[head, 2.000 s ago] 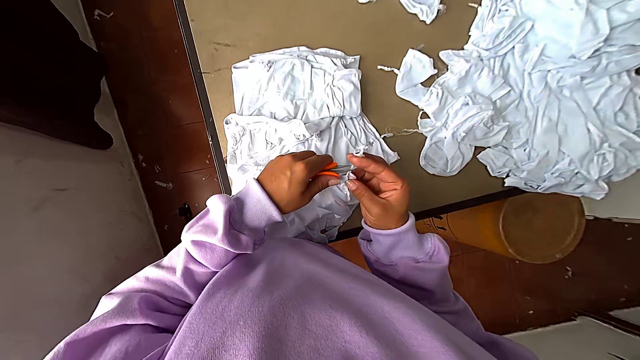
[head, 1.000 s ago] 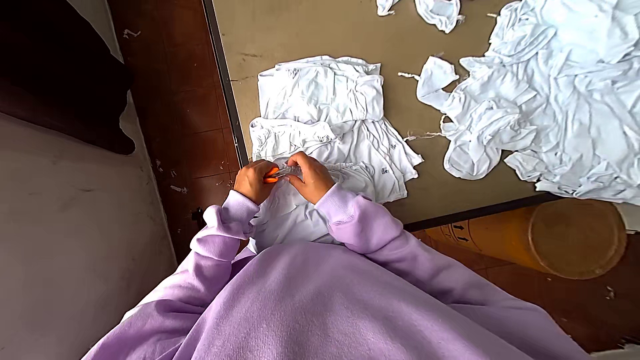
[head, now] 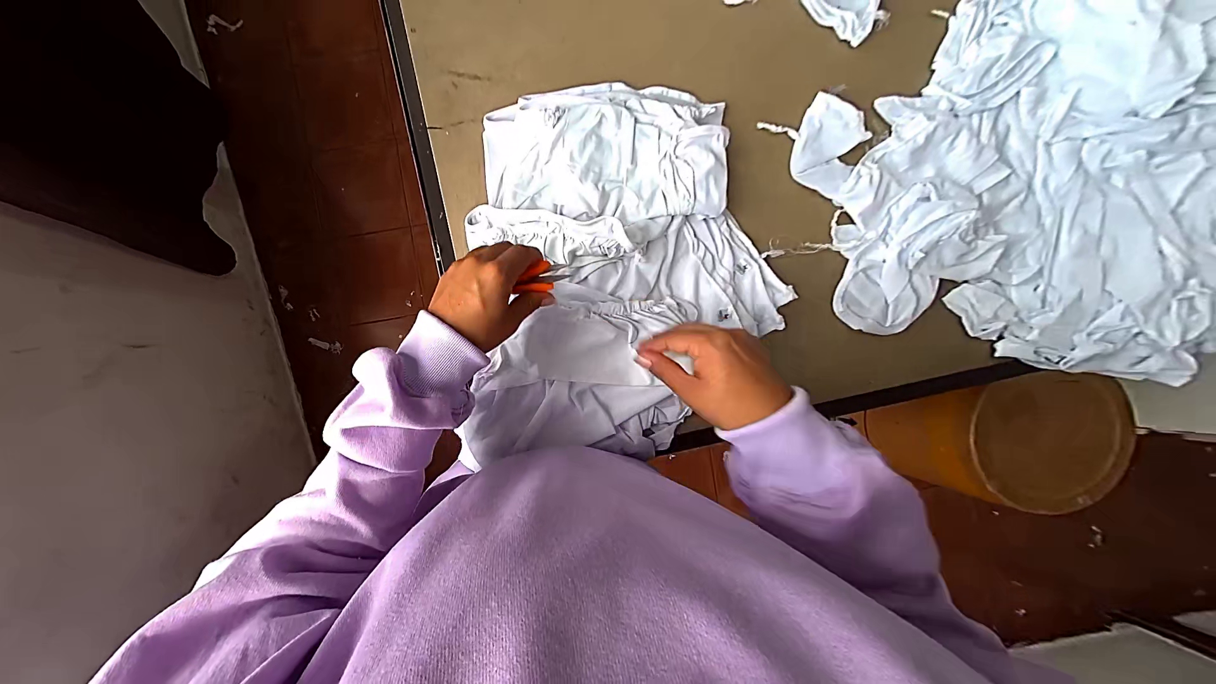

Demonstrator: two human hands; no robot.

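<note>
My left hand [head: 483, 293] is closed around a small orange-handled cutting tool [head: 538, 277], probably thread snips, whose metal tip points right over white cloth. My right hand [head: 719, 372] is at the lower right of a white gathered garment [head: 589, 347], thumb and index finger close together at its edge; whether they pinch the fabric or a thread cannot be told. The garment lies at the table's near edge, its lower part against my sweatshirt. Beyond it are another white garment with a gathered band [head: 551, 233] and a folded white cloth stack [head: 608, 157].
A large heap of white fabric pieces [head: 1073, 190] covers the right of the brown table [head: 570, 47], with loose threads at its left side. Below the table's edge, a brownish-yellow cylindrical container [head: 1054, 442] is at the right. Dark cloth [head: 95, 123] hangs at upper left.
My hands were close together at the orange-handled tool; now they are apart, the right one lower and to the right. The tool is still in my left hand.
</note>
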